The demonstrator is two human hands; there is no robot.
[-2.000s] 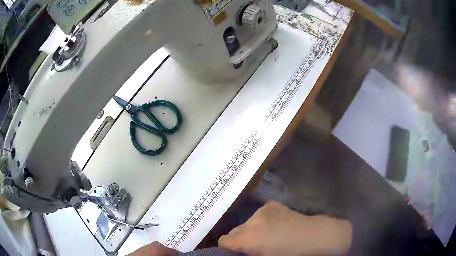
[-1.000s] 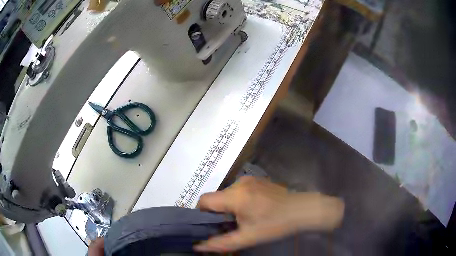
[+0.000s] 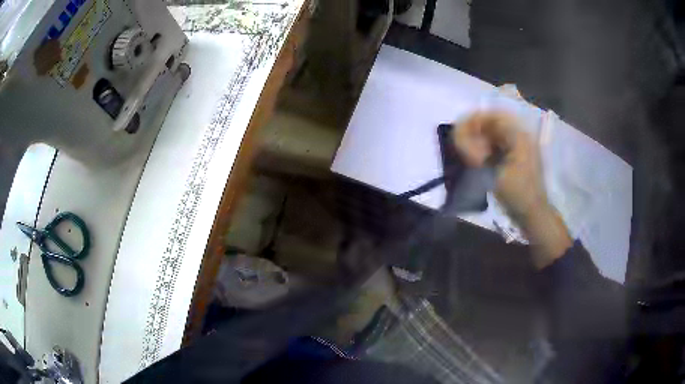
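Observation:
My right hand [image 3: 499, 154] is blurred over the white side surface [image 3: 390, 112]. Its fingers are curled on the end of a dark grey fabric piece [image 3: 472, 187], which trails down and left towards my lap. A black rectangle [image 3: 445, 142], perhaps a phone, lies partly hidden beside the hand. A narrow dark strip [image 3: 424, 187] crosses the surface's near edge. My left hand is out of the picture. Dark green scissors [image 3: 61, 251] lie on the machine bed, handles towards me. The shiny binder attachment [image 3: 60, 367] is cut off at the lower left corner.
The off-white sewing machine head [image 3: 82, 75] stands at the upper left. The white table [image 3: 169, 195] has a printed ruler scale and a brown wooden edge [image 3: 240, 165]. A dark gap lies between table and side surface. Plaid cloth [image 3: 436, 337] shows at the bottom.
The view has swung right. My right hand has moved from the table's front edge to the side surface with the dark fabric. My left fingertips have left the picture.

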